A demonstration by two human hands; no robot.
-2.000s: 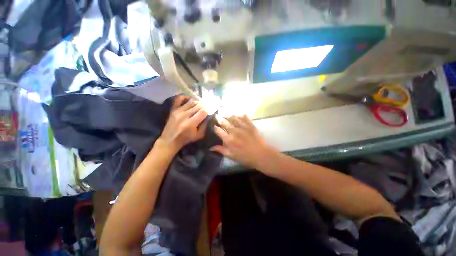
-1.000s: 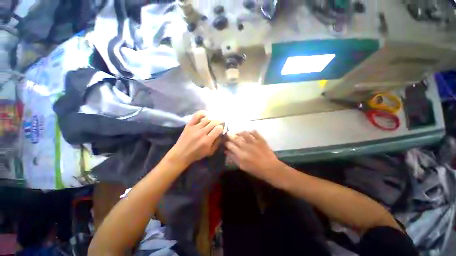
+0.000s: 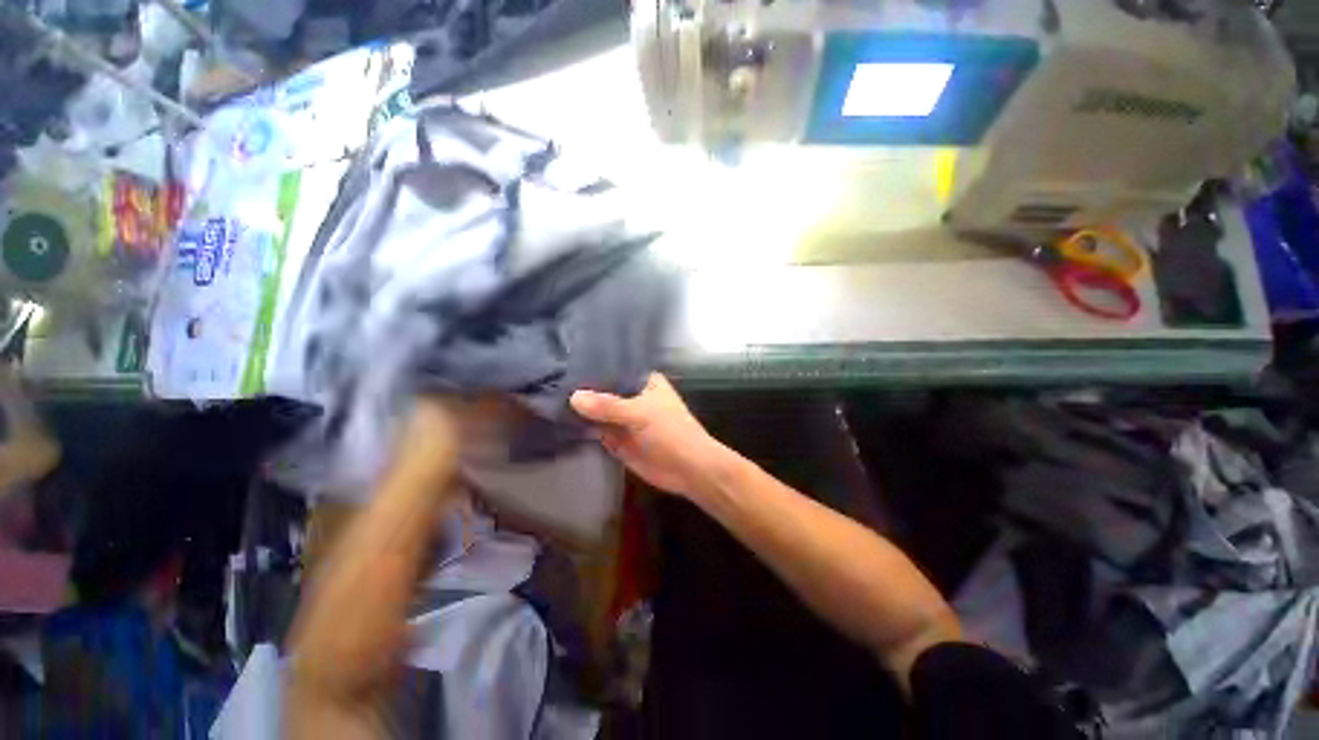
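Observation:
A garment piece (image 3: 477, 246) of light grey and dark grey cloth is bunched up left of the sewing machine (image 3: 897, 101), over the table's front edge, and is partly blurred. My left hand (image 3: 441, 434) is badly blurred at the cloth's lower edge, its fingers hidden or smeared. My right hand (image 3: 644, 422) pinches the cloth's lower right edge between thumb and fingers, just in front of the table edge. The needle area is lost in the lamp glare.
Scissors (image 3: 1092, 275) with red and yellow handles lie right of the machine, beside a dark flat object (image 3: 1198, 272). Printed plastic packaging (image 3: 217, 275) lies left of the cloth. Heaps of cut pieces (image 3: 1230, 578) hang below the table at right, with more cloth (image 3: 470, 643) near my lap.
The cloth has come away from the needle area toward me and the left, with its light side now showing. Both hands have moved back to the table's front edge. The view has shifted.

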